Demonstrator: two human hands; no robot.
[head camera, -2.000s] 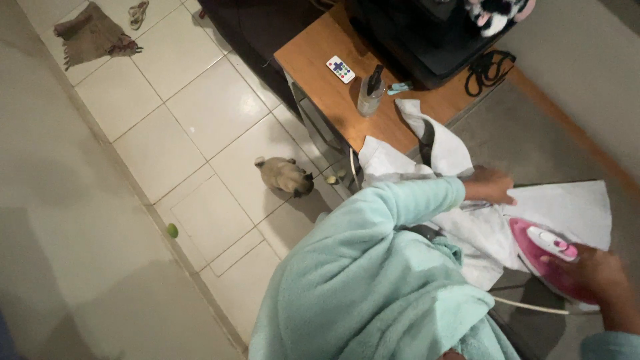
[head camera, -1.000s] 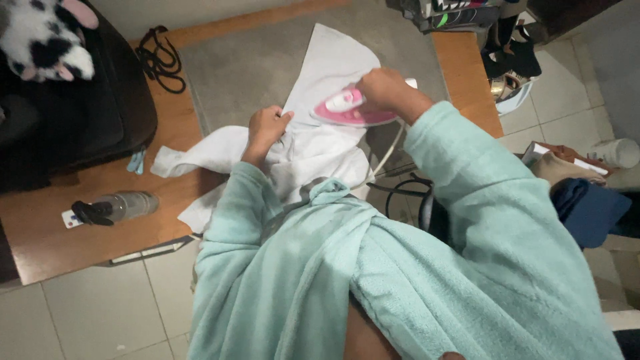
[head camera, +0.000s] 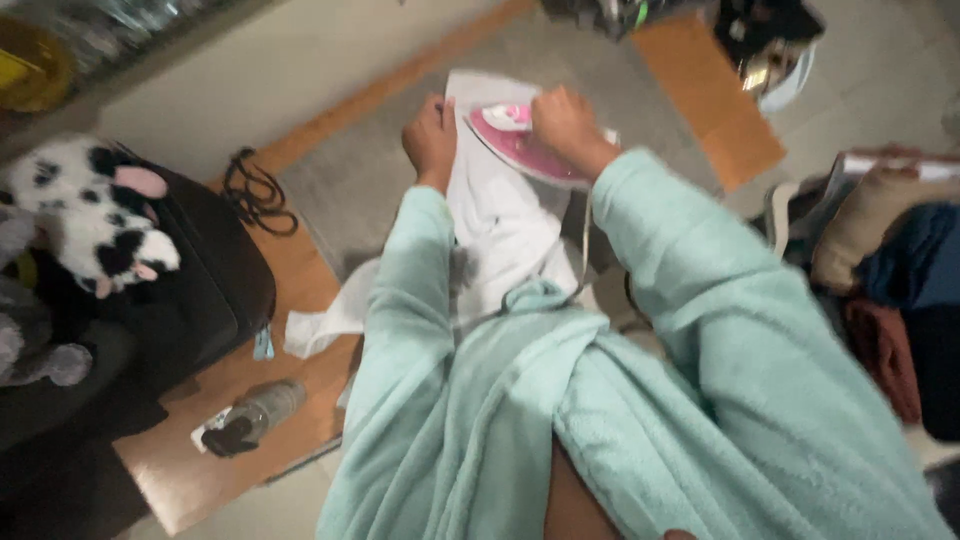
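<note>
A white cloth garment (head camera: 495, 202) lies over a grey mat (head camera: 360, 187) on the wooden table, its near part bunched against the light green robe I wear. My right hand (head camera: 566, 124) grips the handle of a pink and white clothes iron (head camera: 517, 146), whose tip points left over the garment. The iron's cord hangs from its rear toward me. At the garment's left edge is my left hand (head camera: 433, 139), with the cloth's border at its thumb and fingers; blur hides how firmly it pinches the cloth.
A black bag (head camera: 202, 262) with a cow plush toy (head camera: 97, 210) stands at left. Near it are a coiled black cable (head camera: 255, 195), a clear spray bottle (head camera: 274, 409) and a blue clip (head camera: 263, 343). Folded clothes (head camera: 915, 247) are piled at right.
The view has swung strongly since the earliest frame. Since one second ago, my left hand has moved farther up along the garment's edge. The iron stays in my right hand.
</note>
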